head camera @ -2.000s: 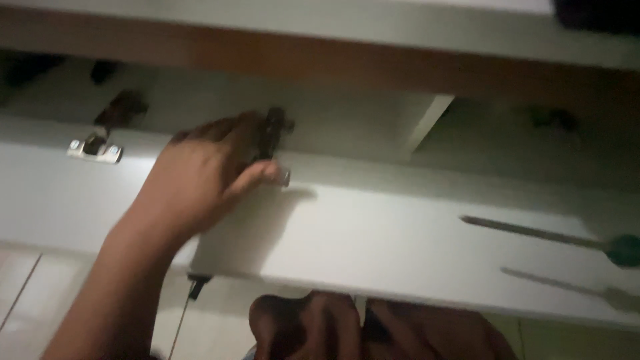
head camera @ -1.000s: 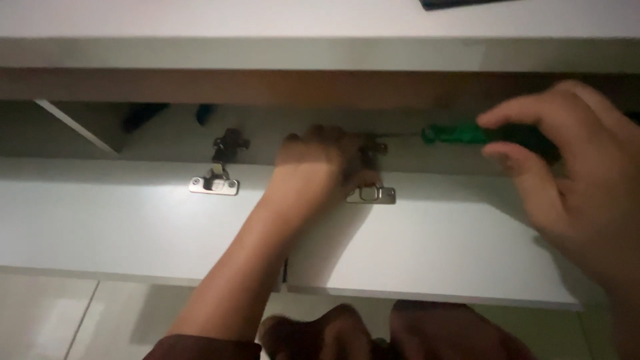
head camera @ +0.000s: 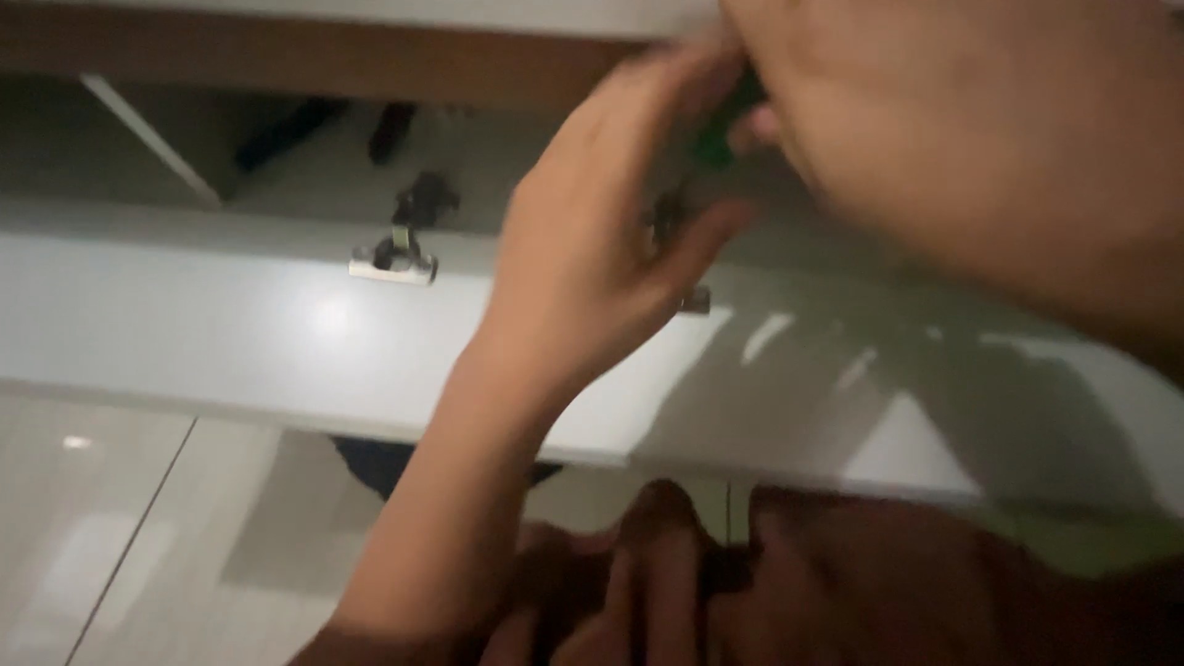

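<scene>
My left hand point(head camera: 610, 203) reaches over the white cabinet door point(head camera: 231, 314), its fingers raised toward the green handle of a screwdriver point(head camera: 717, 139). Whether those fingers touch it is blurred. At the upper right my right hand point(head camera: 814, 92) is around the same handle; the blade cannot be made out. Partly behind my left hand is a metal cabinet hinge point(head camera: 696, 300), its dark arm inside the cabinet. To the left, a second hinge point(head camera: 396, 264) is fixed at the door's inner edge.
A pale divider point(head camera: 153, 139) stands inside the cabinet, with dark elongated objects point(head camera: 291, 134) beside it. The cabinet's top edge point(head camera: 324, 14) runs above. Below the lowered door are floor tiles point(head camera: 120, 518) and my feet or legs, blurred.
The screwdriver lay on the door at first; a second ago my right hand held it pointing left at the hinge. Now both hands are higher and close together around its handle area.
</scene>
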